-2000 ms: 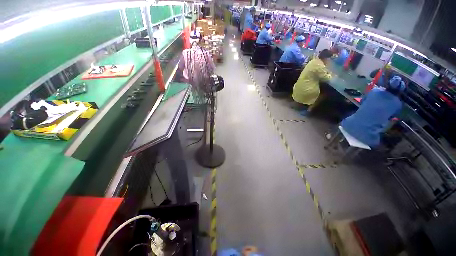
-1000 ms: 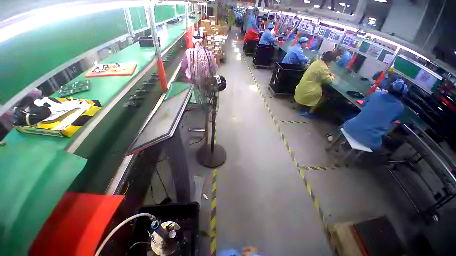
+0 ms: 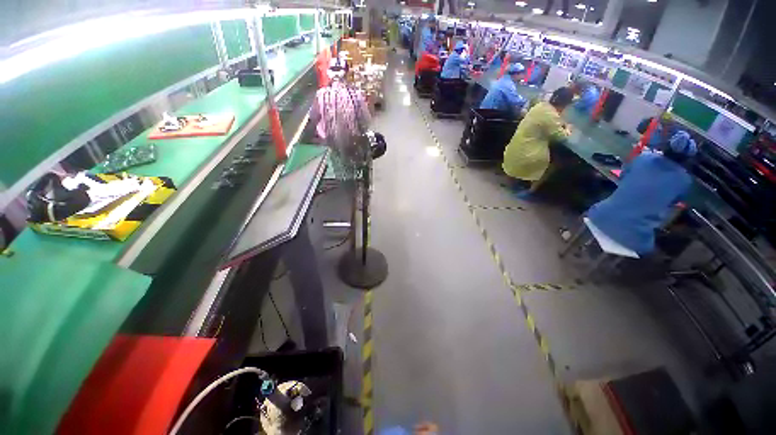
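Note:
What seems to be my left hand [image 3: 425,428] shows only as a small blurred patch at the bottom edge, with a blue sleeve to its left. Its fingers and anything in them cannot be made out. My right hand is not in view. Nearest in front, at the bottom left, a pale pump or pressure pot [image 3: 279,416] with fittings on top stands in a black tray [image 3: 328,367]. A white hose [image 3: 208,389] curves from its top to the left. The hand is right of the tray, apart from it.
A red sheet [image 3: 140,378] and green mat [image 3: 59,314] cover the left bench end. A tilted panel [image 3: 276,212] and stand fan [image 3: 362,268] are ahead. Seated people [image 3: 642,200] work at the right line. A box [image 3: 642,403] is on the floor at right.
The view has shifted slightly, so the bench and pot sit a little lower and further right in the picture. The hand stays at the bottom edge. The pot and hose look unchanged.

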